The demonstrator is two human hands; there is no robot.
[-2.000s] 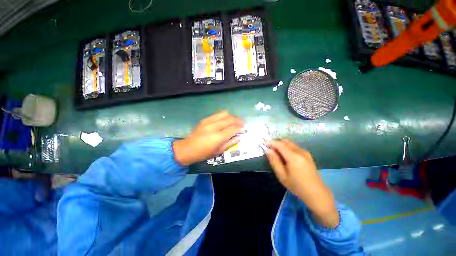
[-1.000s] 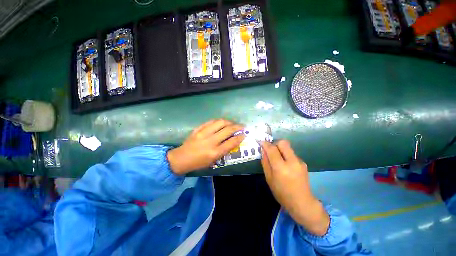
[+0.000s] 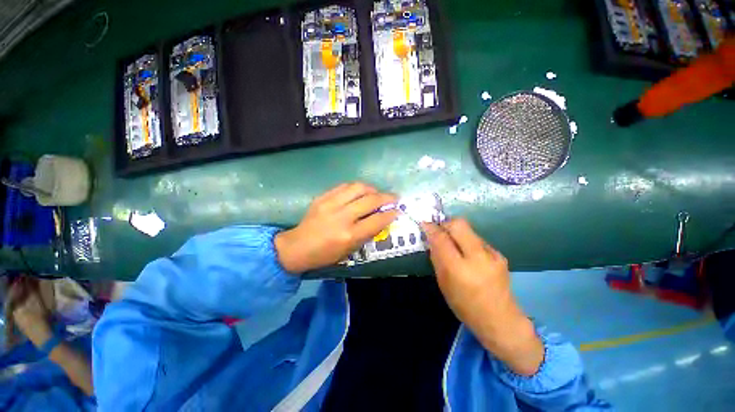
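Note:
A phone assembly point(image 3: 407, 236) lies on the green mat near the bench's front edge, its silvery face with dark cutouts and an orange patch showing. Its upper right end is washed out by glare. My left hand point(image 3: 334, 227) lies over its left part, fingers pressed on its face, and holds it. My right hand point(image 3: 475, 278) is at its right end with thumb and fingers pinched together. A thin tool may be between the fingertips; it is too small to tell. The round dish point(image 3: 524, 137) with a grey speckled surface stands beyond, to the right.
A black tray point(image 3: 262, 88) holds phones in four of its slots; the middle slot has none. A second tray point(image 3: 608, 48) and the orange screwdriver point(image 3: 685, 87) are at upper right. White flecks surround the dish. A binder clip point(image 3: 682, 233) is at the front edge. Another person's hand point(image 3: 32, 312) shows at far left.
The screwdriver swung away and back over the right side. The view shifted slightly. Both hands stay at the phone with small shifts of the right fingertips. Another person's hands appeared at lower left.

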